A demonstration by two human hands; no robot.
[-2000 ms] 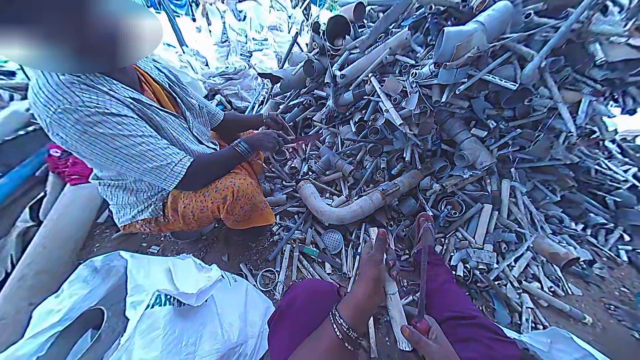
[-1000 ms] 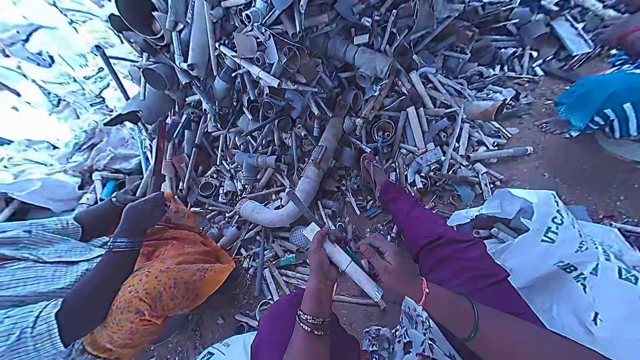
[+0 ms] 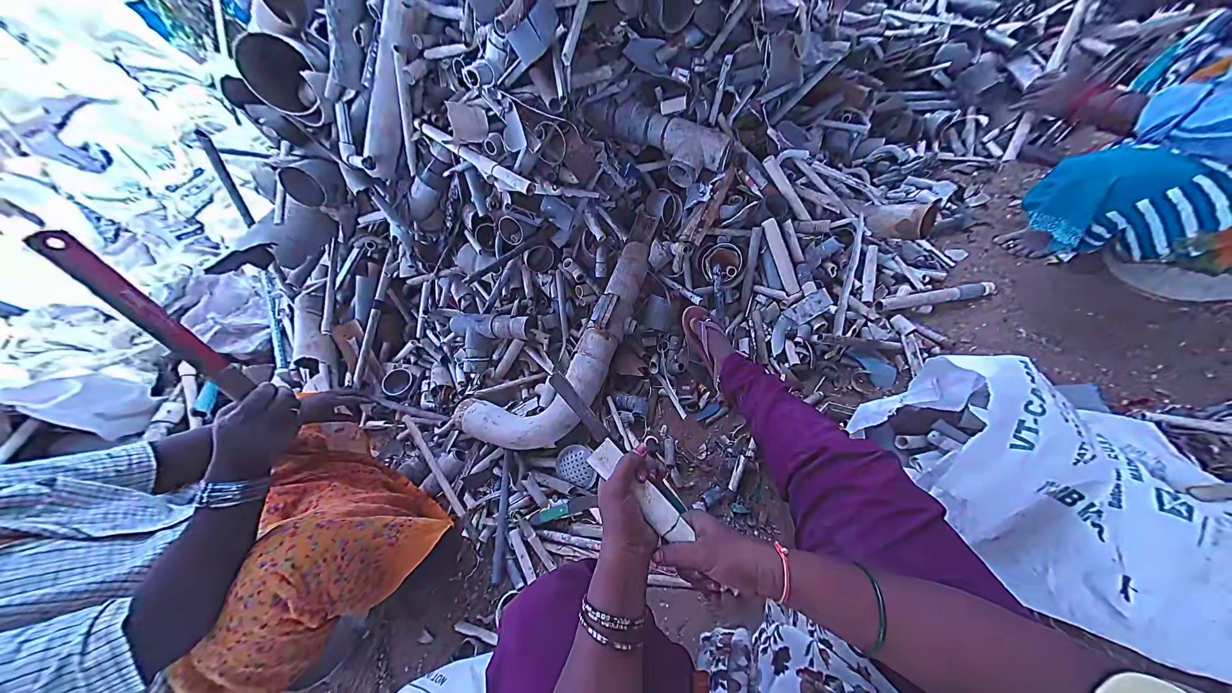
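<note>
Between my hands is a short white strip of plastic pipe. My left hand is closed around its middle, with the upper end showing above the fingers. My right hand holds the lower end, its thumb against the strip; its other fingers are partly hidden. A dark flat blade or strip lies in view just beyond the upper end; what it joins is hidden. Past my hands, a curved whitish pipe rests on the scrap, near a round perforated cap.
A large heap of scrap plastic pipes fills the area ahead. At left, a person's hand is by a red-and-dark long tool. A white woven sack holding pipe pieces stands at right. Another person sits at upper right.
The white strip has turned to a steeper slant between my hands, and my right hand has come onto its lower end. The view has swung right since the oldest frame.
</note>
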